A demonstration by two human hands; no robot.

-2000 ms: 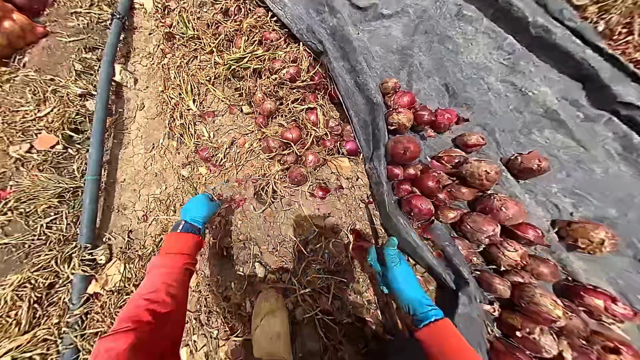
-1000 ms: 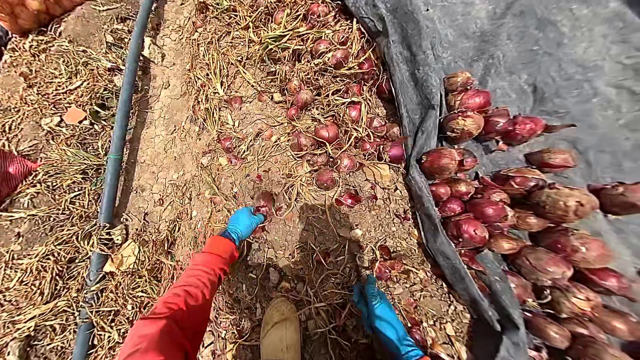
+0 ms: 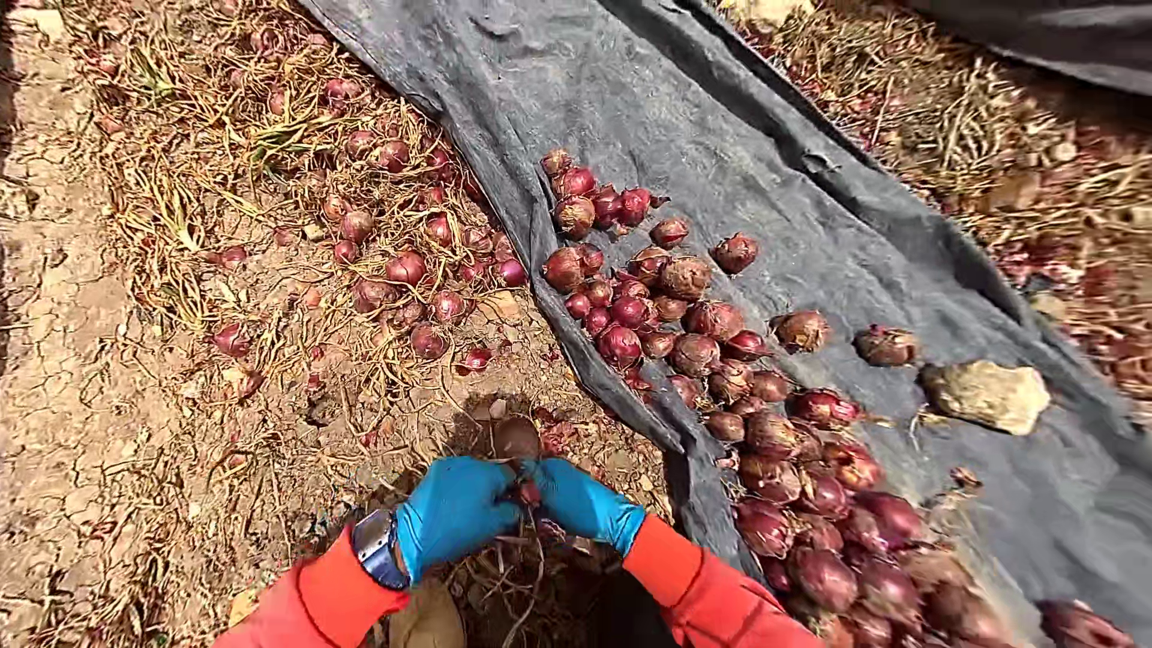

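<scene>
My left hand (image 3: pixel 461 511), in a blue glove with a watch at the wrist, meets my right hand (image 3: pixel 580 502), also gloved in blue, at the lower middle. Between their fingers is a small reddish onion (image 3: pixel 527 492), partly hidden, with dry roots or stalks trailing below. Another brownish onion (image 3: pixel 517 438) shows just beyond the fingertips; whether it is held or lies on the soil cannot be told. Red onions (image 3: pixel 406 267) lie among dry stalks on the ground ahead. To the right, a heap of red onions (image 3: pixel 772 436) rests on a dark grey sheet (image 3: pixel 864 270).
A pale stone (image 3: pixel 987 396) sits on the sheet at the right. The sheet's folded edge (image 3: pixel 576 351) runs just right of my hands. Dry onion stalks (image 3: pixel 180 211) cover the soil at the left. A shoe tip (image 3: pixel 428 616) shows beneath my left wrist.
My hands, apart one second ago, have come together with a small onion between them. The view has swung toward the sheet, bringing in the stone.
</scene>
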